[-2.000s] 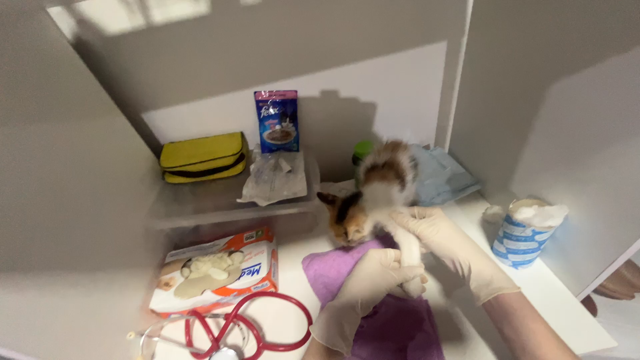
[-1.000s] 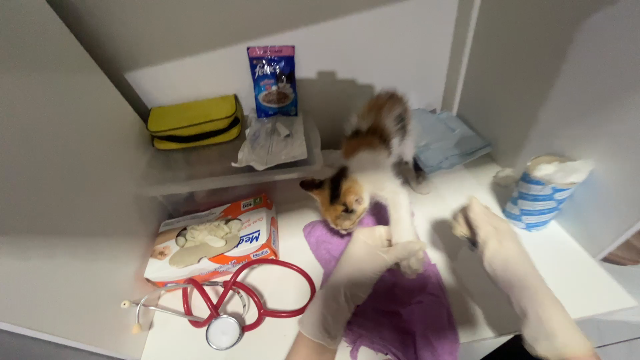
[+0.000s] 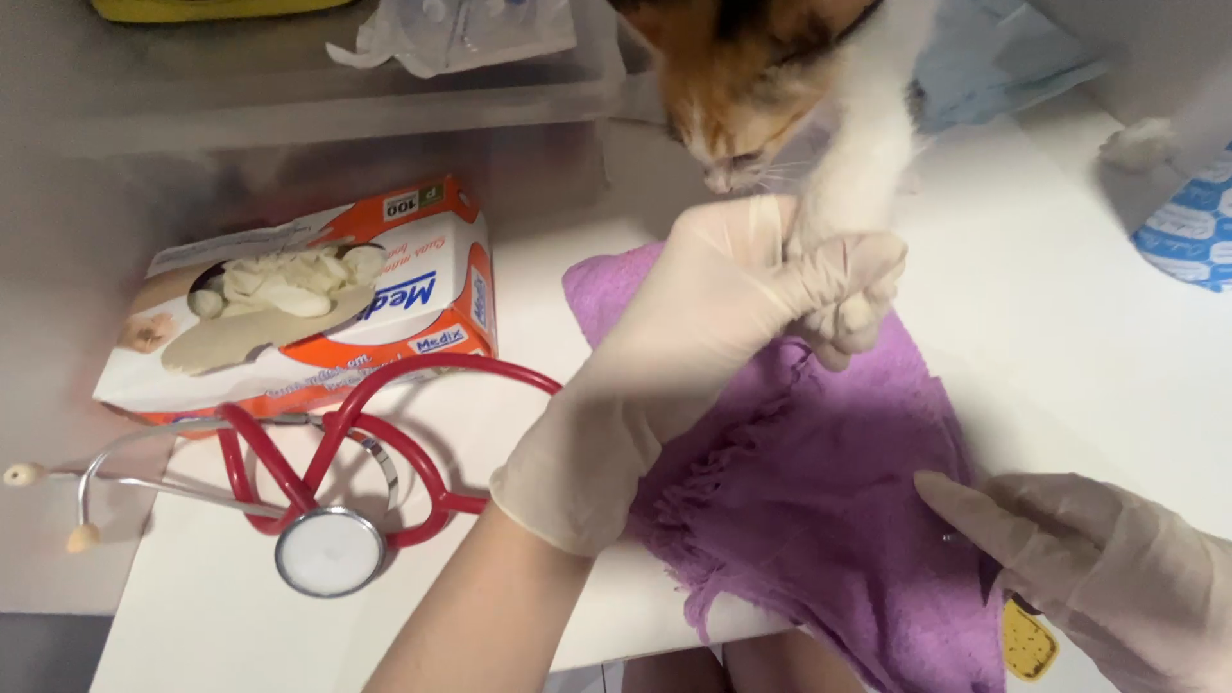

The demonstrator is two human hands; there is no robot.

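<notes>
My left hand (image 3: 731, 298), in a pale latex glove, is closed around the white foreleg (image 3: 857, 183) of a calico kitten (image 3: 751, 96). The paw (image 3: 847, 327) sticks out below my thumb, over a purple cloth (image 3: 828, 500). The kitten's head is lowered just above that hand; most of its body is out of view at the top. At the lower right my right hand (image 3: 1068, 549), gloved too, is at the cloth's right edge. A small dark object with a metallic glint shows at its fingers, mostly hidden, and I cannot tell what it is.
A box of latex gloves (image 3: 318, 318) lies at the left, with a red stethoscope (image 3: 332, 551) in front. Behind are a clear plastic bin (image 3: 385, 115), a white wrapper (image 3: 462, 34) and a yellow case (image 3: 212, 8). A blue pad (image 3: 1001, 63) and a blue-and-white pack (image 3: 1193, 226) are at the right.
The view has moved closer and lower. My right hand, on the kitten's foreleg two seconds ago, has moved away to the lower right. My left hand still holds the foreleg.
</notes>
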